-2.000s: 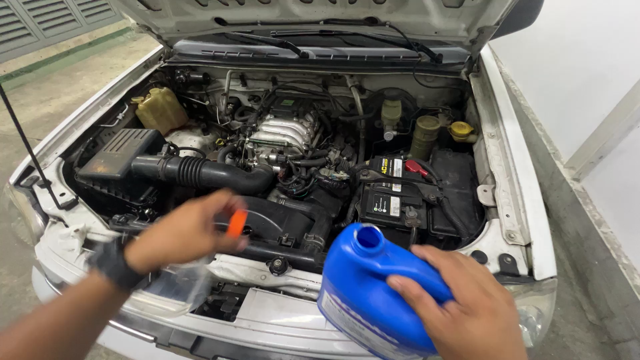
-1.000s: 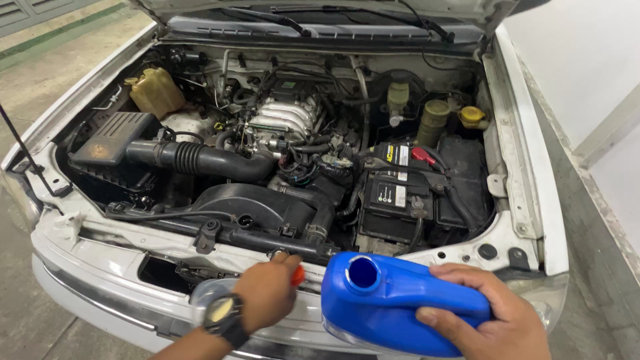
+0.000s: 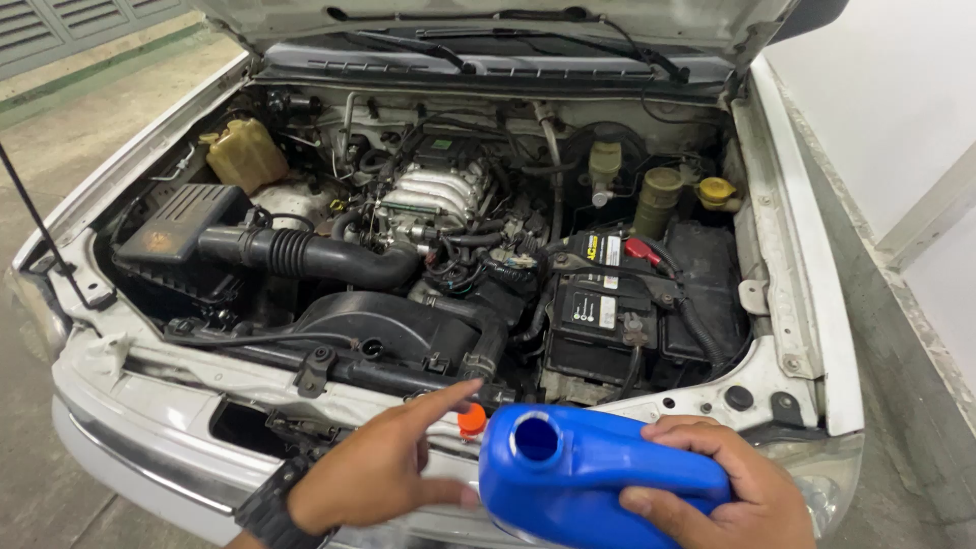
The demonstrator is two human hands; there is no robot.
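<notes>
My right hand (image 3: 724, 480) grips the handle of a blue plastic jug (image 3: 595, 473), whose uncapped mouth faces up toward the camera at the lower right. Just left of the jug is my left hand (image 3: 381, 457), fingers spread, holding nothing, with a black watch (image 3: 282, 503) on the wrist. An orange cap (image 3: 471, 419) rests on the white front panel of the car, between my left fingers and the jug. Behind the jug lies the black radiator top (image 3: 381, 374). A faint clear object is partly visible beneath my left hand.
Under the raised hood (image 3: 496, 15) are the air filter box (image 3: 183, 221), a ribbed intake hose (image 3: 305, 255), the engine's metal manifold (image 3: 435, 191), the battery (image 3: 598, 313) and a yellow-capped reservoir (image 3: 717, 193). A thin hood prop rod (image 3: 38, 213) stands at the left; a white wall (image 3: 877, 99) is at the right.
My left hand has moved away from the orange cap, which it held two seconds ago, and its fingers have spread. My right hand keeps its hold on the blue jug.
</notes>
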